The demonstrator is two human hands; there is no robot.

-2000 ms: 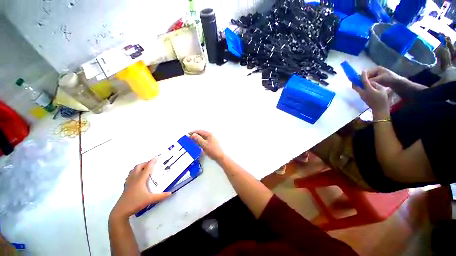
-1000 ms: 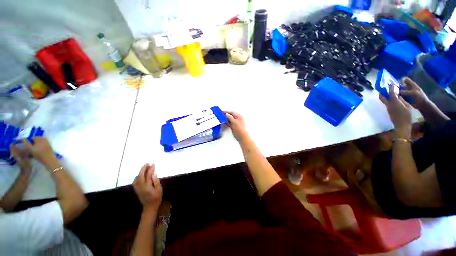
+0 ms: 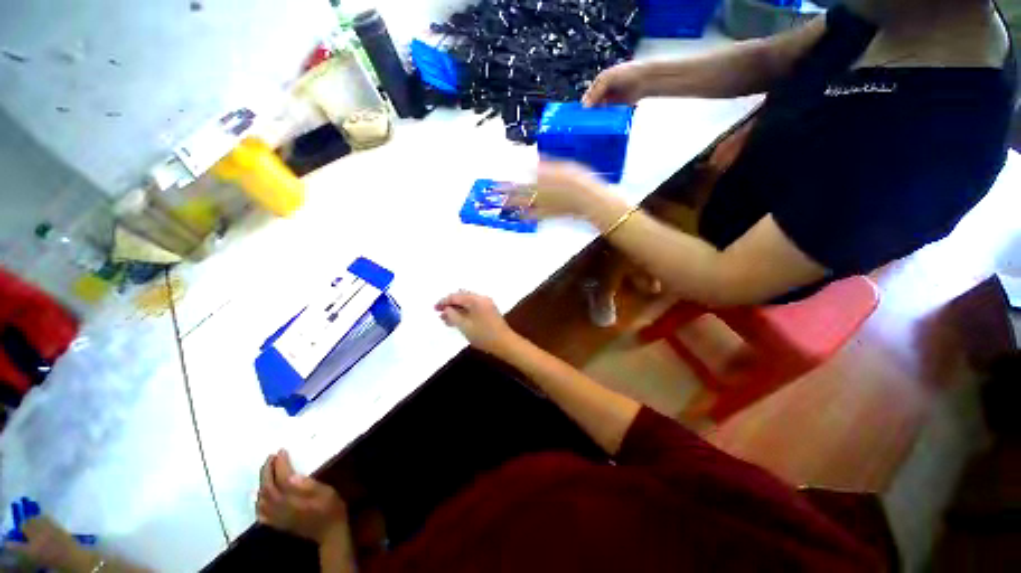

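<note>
A pile of white retail boxes with blue flaps [image 3: 330, 330] lies on the white table in front of me, the top one at a slight angle, with a black cable picture. My right hand [image 3: 472, 319] is at the table's front edge, right of the pile, not touching it, empty with fingers loosely curled. My left hand [image 3: 293, 498] is at the table edge below the pile, curled; nothing shows in it. A blue tray with a cable in it [image 3: 496, 206] lies to the right, under the neighbour's blurred hand.
The neighbour's other hand [image 3: 614, 85] touches a blue tray stack [image 3: 584, 137]. A black cable heap [image 3: 537, 50], dark bottle [image 3: 389, 62] and yellow container [image 3: 260, 177] stand behind. Clear plastic [image 3: 84, 392] lies left. A red stool [image 3: 784, 336] is at right. Another person's hand [image 3: 50, 545] shows bottom left.
My right hand has let go of the pile's right end and drawn back. The neighbour has leaned in, one hand on the stack and the other over a tray now on the table.
</note>
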